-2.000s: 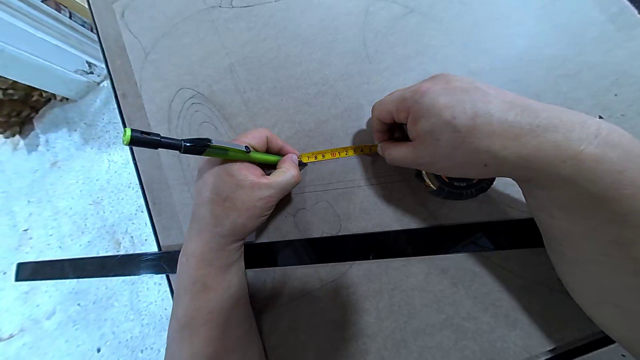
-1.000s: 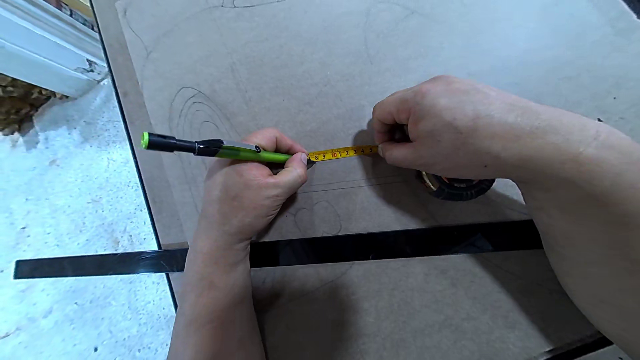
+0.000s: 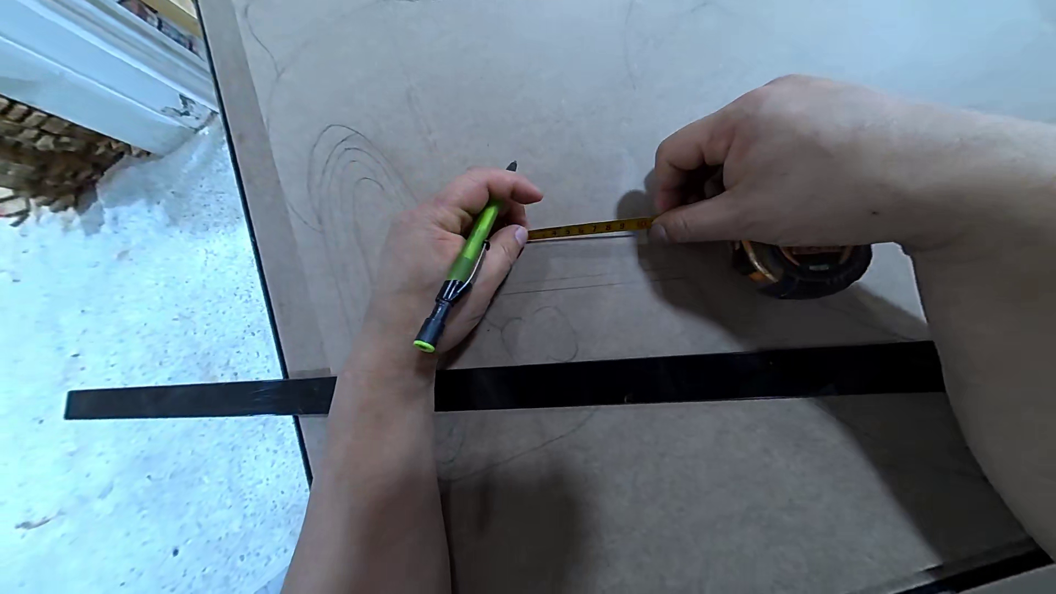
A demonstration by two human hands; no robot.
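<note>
My left hand (image 3: 458,247) holds a green and black marking pencil (image 3: 474,252), its dark tip pointing up and away and its capped end toward my wrist. The thumb of that hand is at the left end of a yellow tape measure blade (image 3: 590,228), which lies over the brown board (image 3: 660,470). My right hand (image 3: 742,173) pinches the blade between thumb and fingers farther right. Partly hidden under my right hand is the black and orange tape measure case (image 3: 804,268). Thin pencil lines and curves mark the board.
A long black flat strip (image 3: 577,384) crosses the board below my hands and sticks out past its left edge. Beyond that edge are a pale speckled floor (image 3: 148,495), a white frame-like piece (image 3: 107,74) and brown rubble-like material (image 3: 49,157). Another dark strip (image 3: 990,569) shows at bottom right.
The pencil in my left hand has swung round from lying nearly level, pointing right at the blade, to pointing up and away. My right hand has stayed about where it was.
</note>
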